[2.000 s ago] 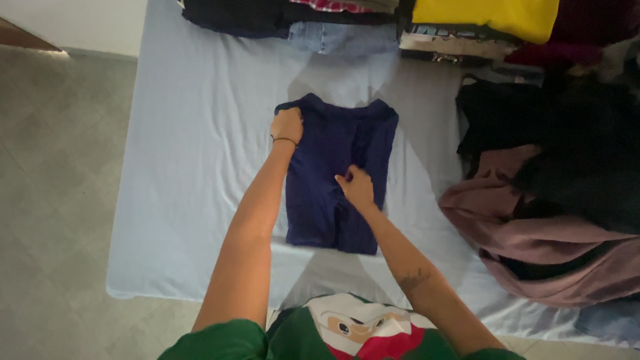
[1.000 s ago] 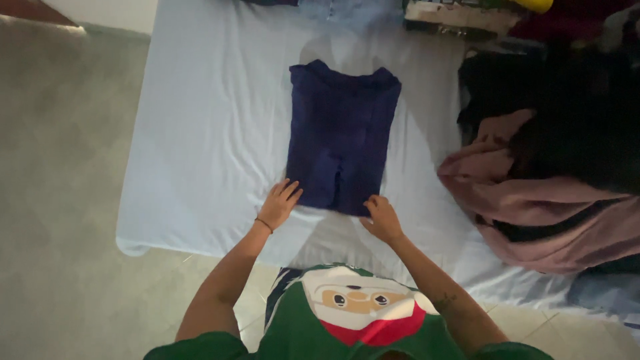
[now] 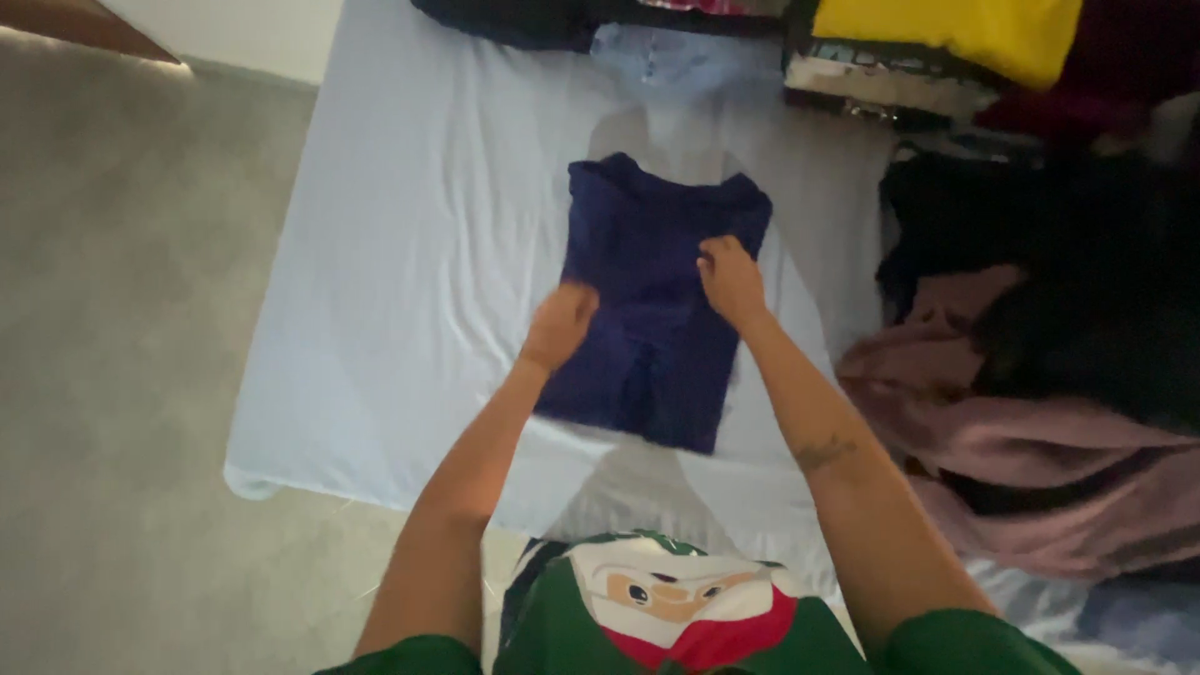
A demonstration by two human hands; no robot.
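Observation:
A dark blue garment (image 3: 647, 281), folded into a rough rectangle, lies on the light blue sheet of a bed (image 3: 375, 281). My left hand (image 3: 565, 323) is at the garment's left edge, about halfway down, its fingers curled and blurred. Over the upper right part of the garment is my right hand (image 3: 731, 277), its fingers bent. Whether either hand grips the cloth cannot be told. The garment's far edge dips between two raised corners, and its near edge lies close to me.
Dark and dusty-pink clothes (image 3: 1031, 469) are heaped on the right side of the bed. Along the far side lie folded clothes, among them a yellow one (image 3: 952, 33) and light blue denim (image 3: 689, 61). Tiled floor (image 3: 141, 328) shows at the left, beyond the bed's edge.
Both hands have moved away from me, up from the garment's near edge, where they were a second ago. The garment still lies on the sheet between them.

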